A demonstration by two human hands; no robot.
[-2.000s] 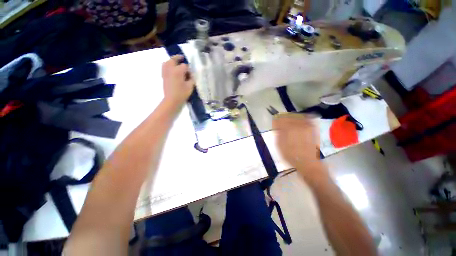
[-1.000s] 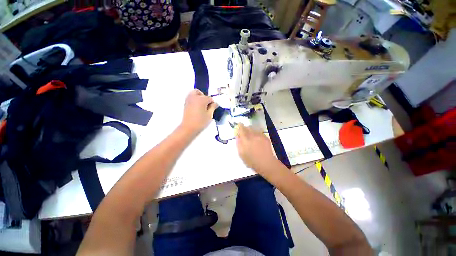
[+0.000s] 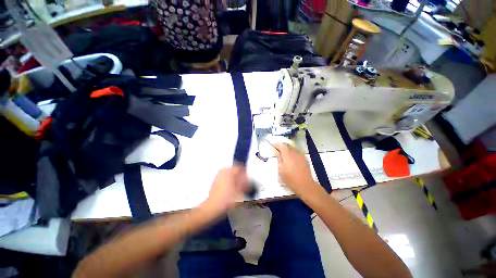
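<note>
My left hand (image 3: 229, 185), blurred, is closed on the near end of a long black strap (image 3: 243, 117) near the table's front edge, left of the needle. The strap runs back across the white table to its far side. My right hand (image 3: 291, 164) is just in front of the presser foot (image 3: 284, 130) of the cream sewing machine (image 3: 375, 92). Its fingertips are pinched together near the needle plate; a small pale or yellowish thing shows there, too blurred to name. Two more black strips (image 3: 318, 160) lie across the machine bed on the right.
A heap of black and grey strips (image 3: 98, 130) with orange spots lies on the left. A black loop (image 3: 173, 157) is beside it. An orange-red piece (image 3: 396, 163) lies on the right. A person in a flowered garment (image 3: 187, 24) is behind the table. A wooden stool (image 3: 365, 26) stands behind the machine.
My left hand has moved from beside the needle toward the table's front edge, drawing the strap's near end with it. My right hand moved from the right side to the presser foot. The view has shifted.
</note>
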